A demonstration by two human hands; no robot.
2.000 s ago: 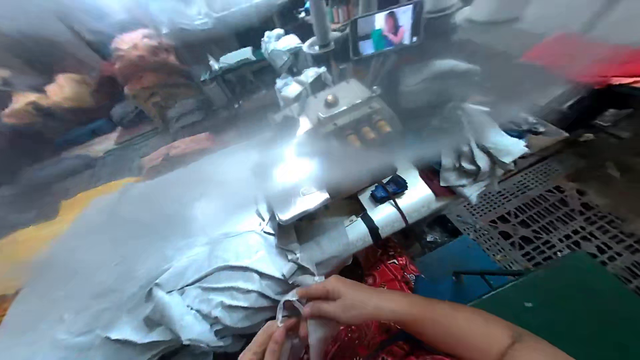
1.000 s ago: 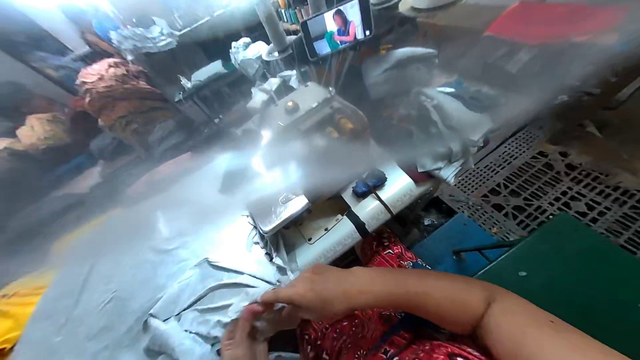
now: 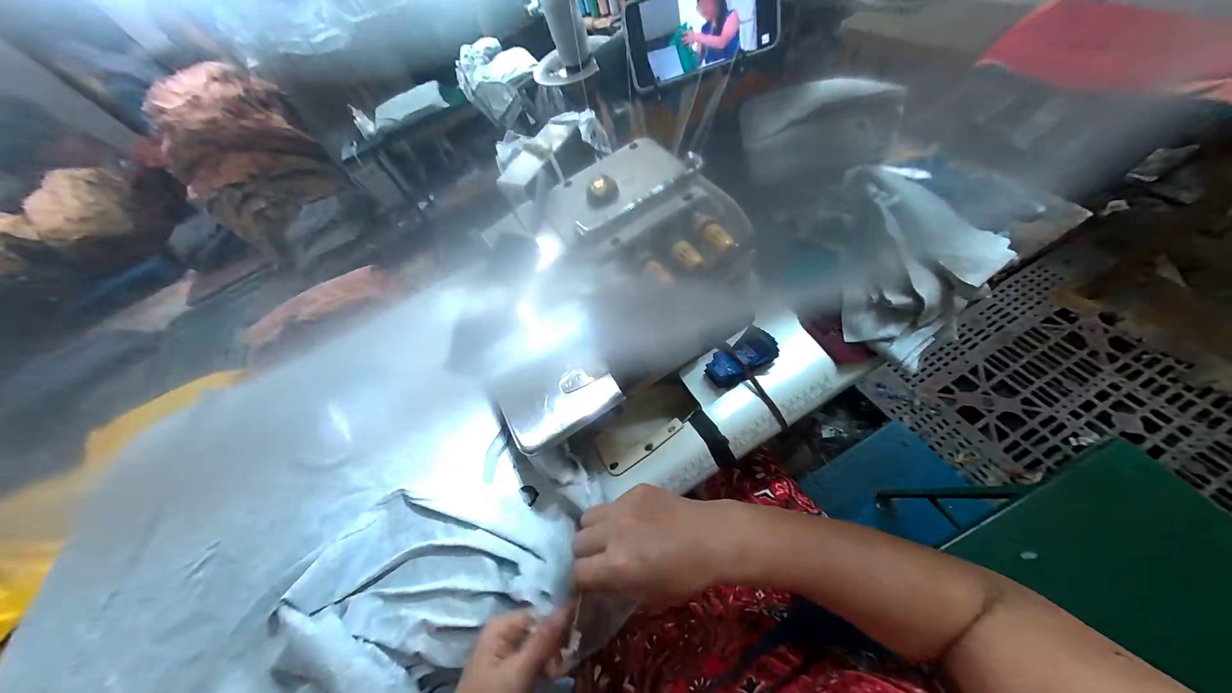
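Note:
At the lower middle, my right hand (image 3: 647, 545) has its fingers closed on the edge of light grey fabric (image 3: 414, 587). Just below and left of it, my left hand (image 3: 520, 650) pinches the same fabric. The cloth lies bunched in folds to the left of my hands, and its edge reaches toward the front of an industrial sewing machine (image 3: 664, 207). A shiny metal cover (image 3: 563, 409) stands out on the machine's near side. The fingertips are partly hidden by the cloth, and a bright haze blurs the machine.
A blue object (image 3: 742, 358) is strapped to the white machine bed. A phone (image 3: 701, 38) with a lit screen stands behind. More grey fabric (image 3: 914, 260) hangs at the right, above a perforated grate (image 3: 1068, 366). A green board (image 3: 1116, 568) is at lower right; cloth piles (image 3: 231, 144) lie back left.
The white loop of material that showed between my hands two seconds ago no longer shows. My right hand has moved up to the fabric edge near the machine. The view has shifted.

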